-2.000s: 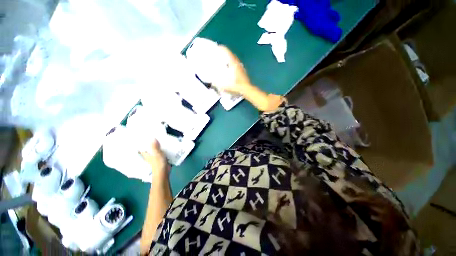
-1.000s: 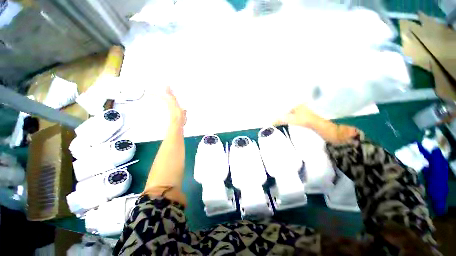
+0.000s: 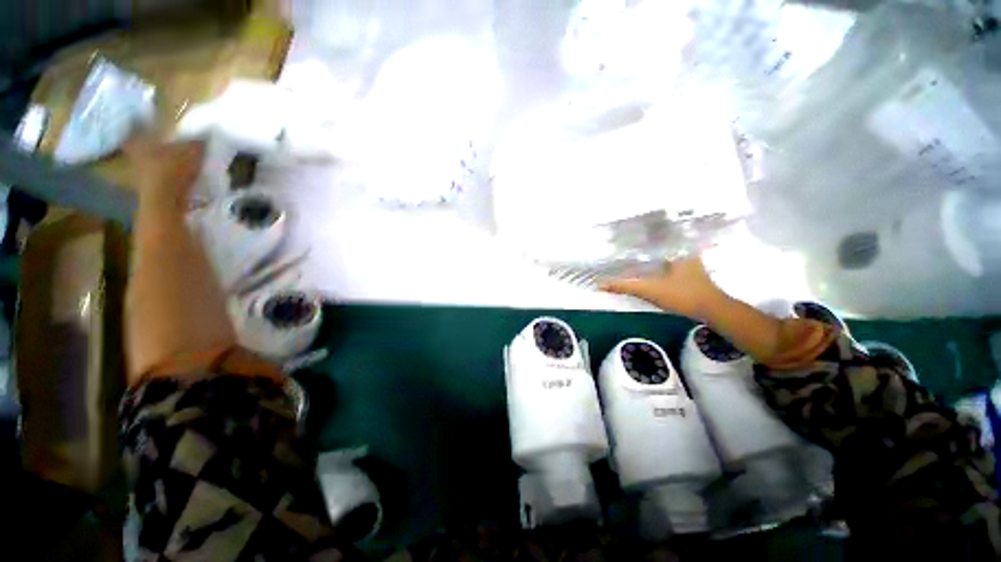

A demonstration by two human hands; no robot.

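Several white dome cameras (image 3: 554,412) stand side by side near the bench's front edge, black lens faces at their far ends. More white cameras (image 3: 288,321) lie at the left, partly behind my left forearm. My left hand (image 3: 165,165) is blurred at the upper left, beside a blurred white thing (image 3: 263,115); whether it holds it I cannot tell. My right hand (image 3: 672,288) is at the near edge of a bright, clear plastic package (image 3: 620,181), thumb pointing left, fingertips partly hidden against the plastic.
The green bench mat (image 3: 428,362) has a white sheet (image 3: 406,258) along its back. Clear plastic packaging (image 3: 878,165) covers the back right. An open brown carton (image 3: 82,258) stands at the far left. A grey bar (image 3: 66,176) crosses the left side.
The view has shifted. My left hand has moved left, over the left-hand cameras. My right hand has left the cameras and is at the clear package. One camera at the lower left lies apart.
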